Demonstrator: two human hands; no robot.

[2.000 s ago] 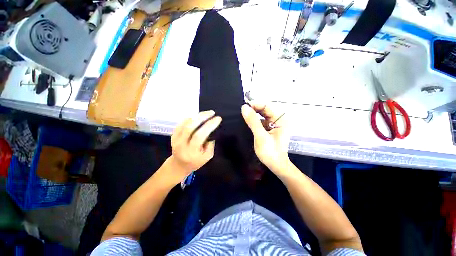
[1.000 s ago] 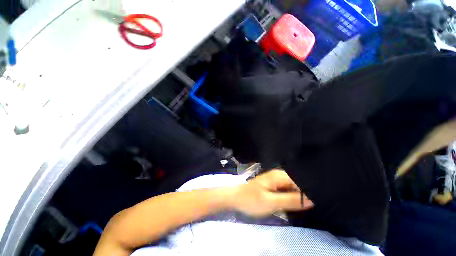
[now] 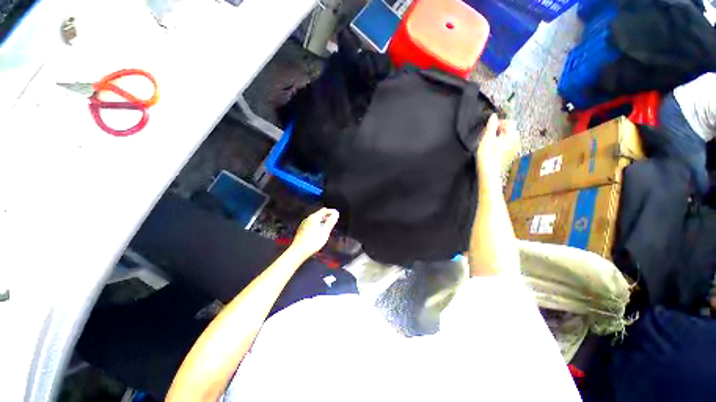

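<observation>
A black fabric panel (image 3: 408, 169) is spread in front of me, below and to the right of the table, over a blue basket (image 3: 292, 174). My right hand (image 3: 498, 144) pinches the panel's upper right edge, where a narrow part is folded over. My left hand (image 3: 317, 228) is at the panel's lower left edge with its fingers closed. The fingertips look pinched on the cloth, though dark fabric behind blurs the contact. Scissors with red and orange handles (image 3: 123, 102) lie on the white table (image 3: 169, 51).
A red stool (image 3: 441, 35) stands beyond the panel, with a blue crate (image 3: 514, 31) behind it. Cardboard boxes (image 3: 577, 169) and a pale sack (image 3: 577, 286) are at the right. A dark bundle (image 3: 655, 35) lies at the upper right. The table edge curves along the left.
The view has turned right, away from the machine. The panel has moved from the table to beside it and now lies spread. My right hand has come fully into view at its far edge.
</observation>
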